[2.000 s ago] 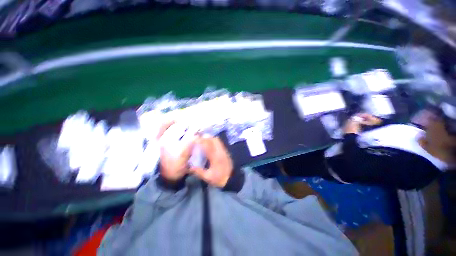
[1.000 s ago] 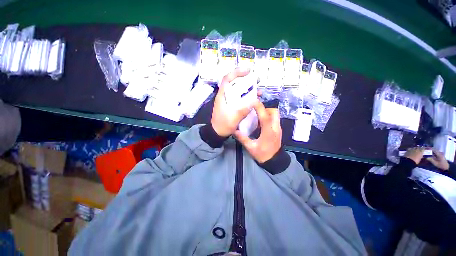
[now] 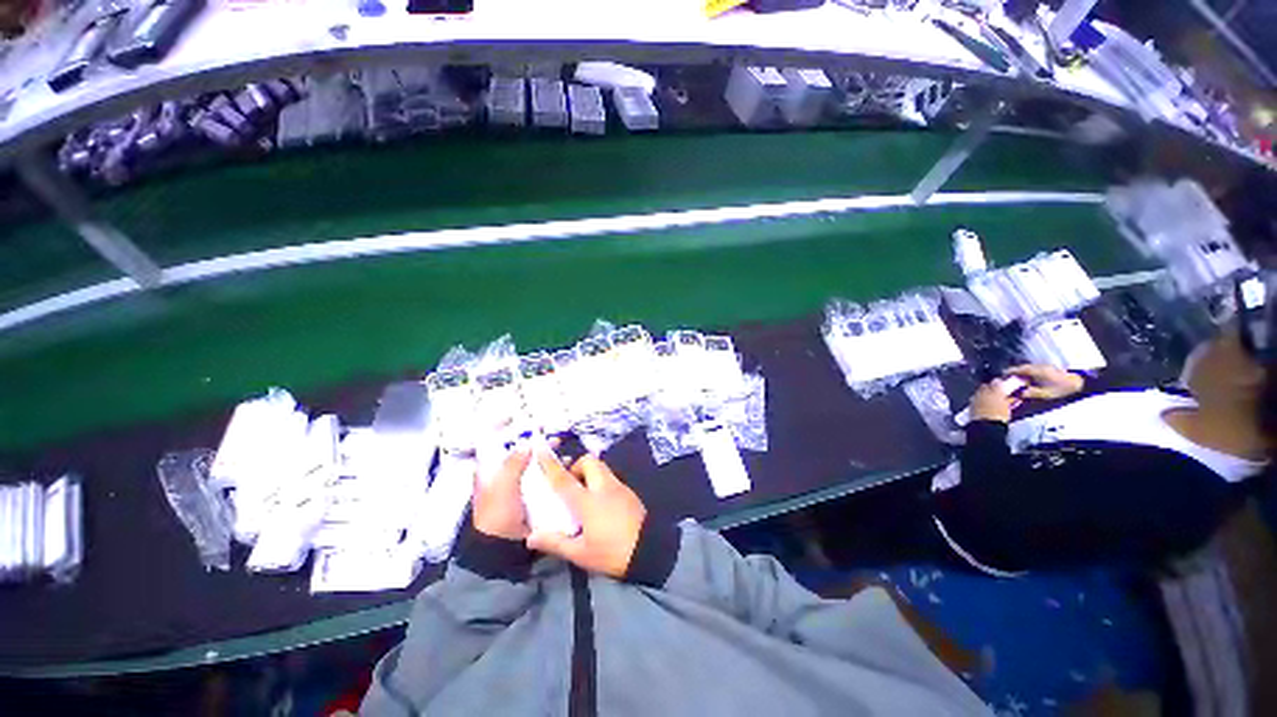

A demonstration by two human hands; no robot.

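Note:
My left hand (image 3: 504, 497) and my right hand (image 3: 602, 516) are together low in front of my chest, both holding a white phone-sized unit (image 3: 550, 507) tilted between them. Its far end is partly hidden by my fingers and blends with the white parts behind. Beyond my hands, an overlapping row of open housings (image 3: 588, 390) with dark ends lies on clear plastic bags on the black bench strip. A single white cover (image 3: 724, 462) lies just right of my hands. An overlapping pile of white shells (image 3: 280, 483) lies to the left.
Another bundle of white shells (image 3: 42, 530) is at the far left. A green conveyor (image 3: 420, 287) runs beyond the bench strip (image 3: 798, 406), with a white raised shelf (image 3: 560, 31) opposite. On the right, a coworker (image 3: 1106, 469) handles a white part near bagged units (image 3: 892, 340).
The view has swung up and left, so the shelf shows and the red stool is almost out of view. Both hands still hold a white unit, now lower against the jacket and tilted differently.

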